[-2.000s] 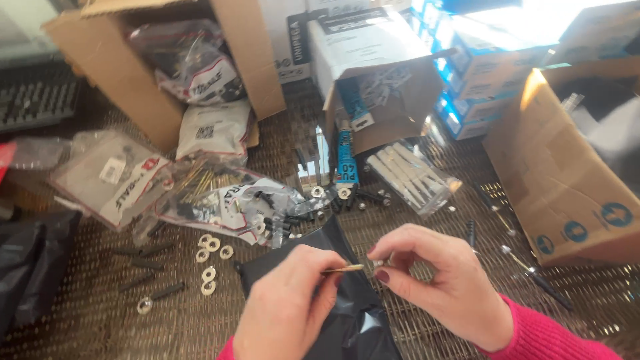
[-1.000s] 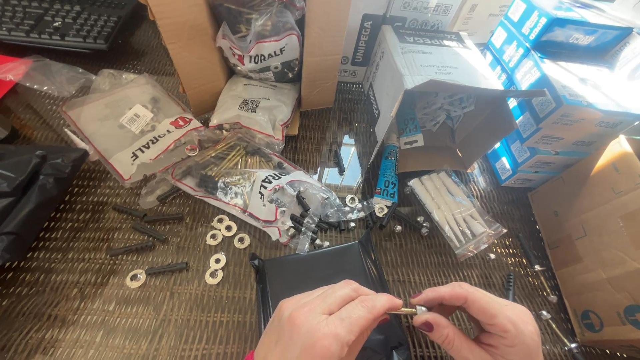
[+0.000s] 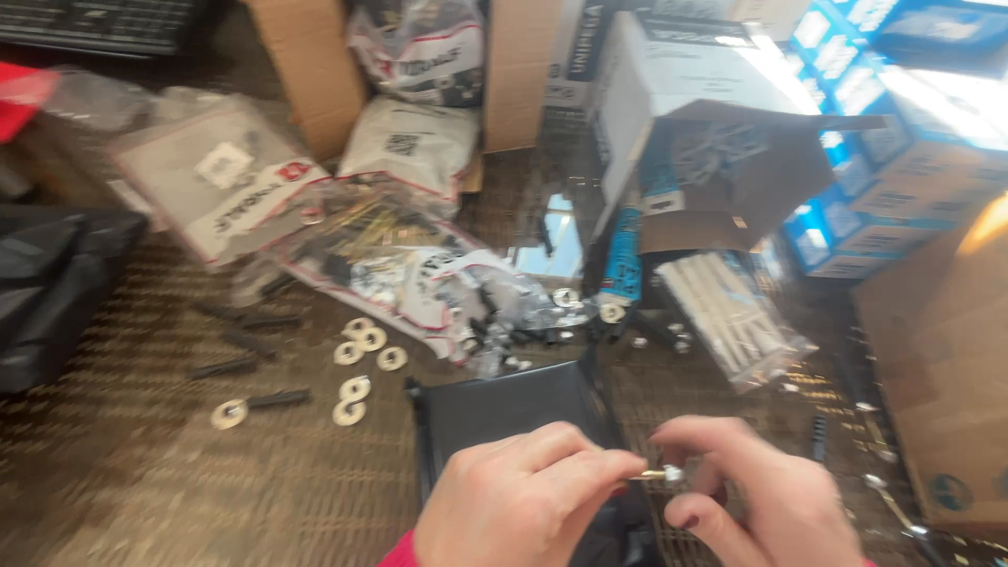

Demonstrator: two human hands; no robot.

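My left hand (image 3: 528,492) pinches a brass-coloured threaded rod or screw (image 3: 650,475) between thumb and fingers, with a small silvery nut or cap (image 3: 673,473) at its right end. Close to that end, my right hand (image 3: 756,488) has thumb and fingers apart, with nothing seen between them. Both hands are over a black plastic package (image 3: 504,402). Left of it lie round metal washers (image 3: 391,358) and several black plastic wall plugs (image 3: 224,368). Behind it, an opened clear bag (image 3: 378,236) of brass-coloured screws and small parts spills onto the woven surface.
A cardboard box (image 3: 512,79) with bagged hardware stands behind. An open white box (image 3: 701,71) is beside blue-and-white boxes (image 3: 906,157). A bag of white rods (image 3: 724,315), a blue tube (image 3: 622,256), a brown carton (image 3: 937,354), a black package (image 3: 63,291) and a keyboard (image 3: 94,27) surround the work area.
My right thumb and fingers, which were at the end of the screw a second ago, have spread away from it. The screw stays in my left hand.
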